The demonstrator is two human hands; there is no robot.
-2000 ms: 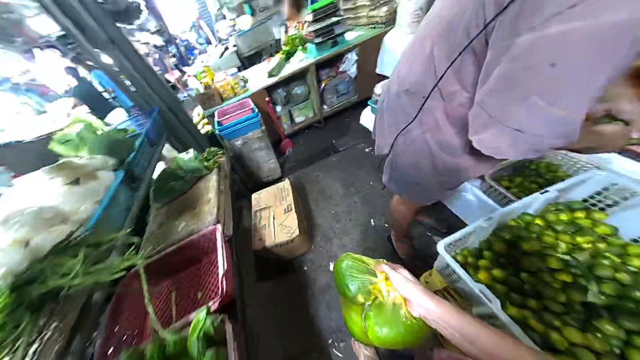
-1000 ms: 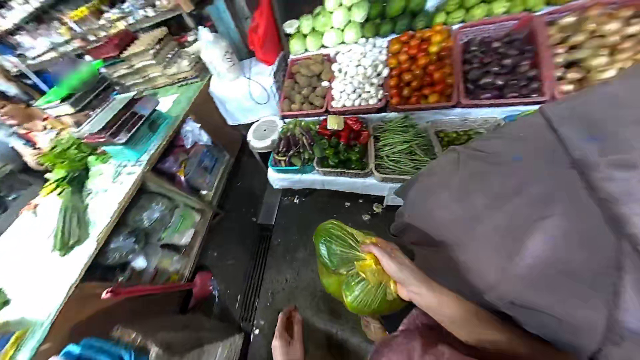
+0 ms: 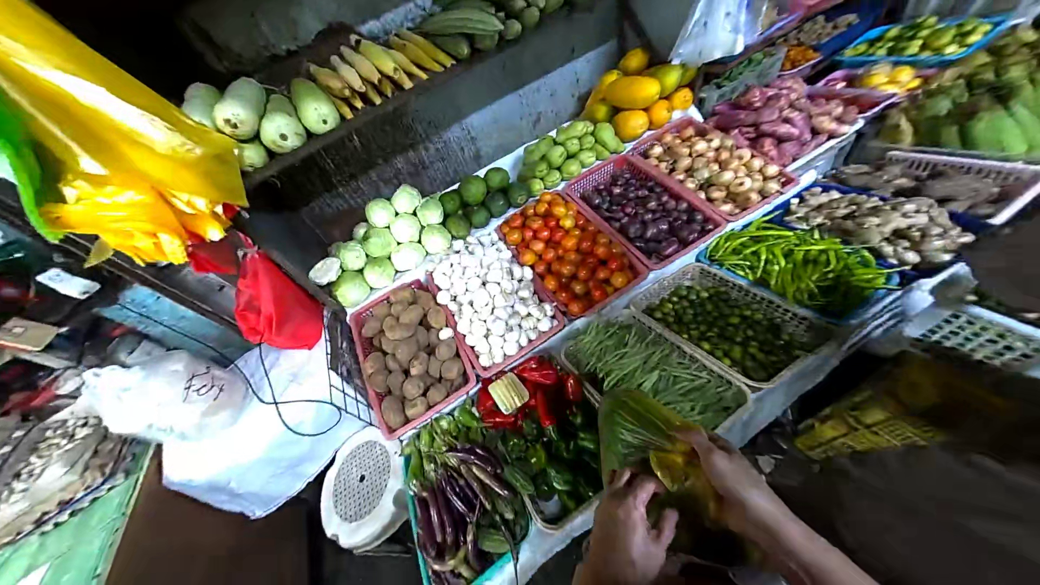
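At the lower right, my right hand grips the gathered part of a yellow-tinted plastic bag with green produce inside. My left hand is against the bag's near left side, its fingers partly curled; whether it grips the plastic is unclear. Just beyond the bag are a basket of green beans and, to its left, green bell peppers with red peppers behind them. Purple eggplants lie to the left of my hands. The lower part of the bag is dark and partly hidden by my hands.
A tiered stall holds baskets of potatoes, garlic, tomatoes and green citrus. A white round stool stands left of the eggplants. Yellow plastic bags and a red bag hang at upper left.
The view has swung to the vegetable stall and come nearer it. My left hand, low and apart from the bag one second ago, has come up beside it. My right hand keeps its hold.
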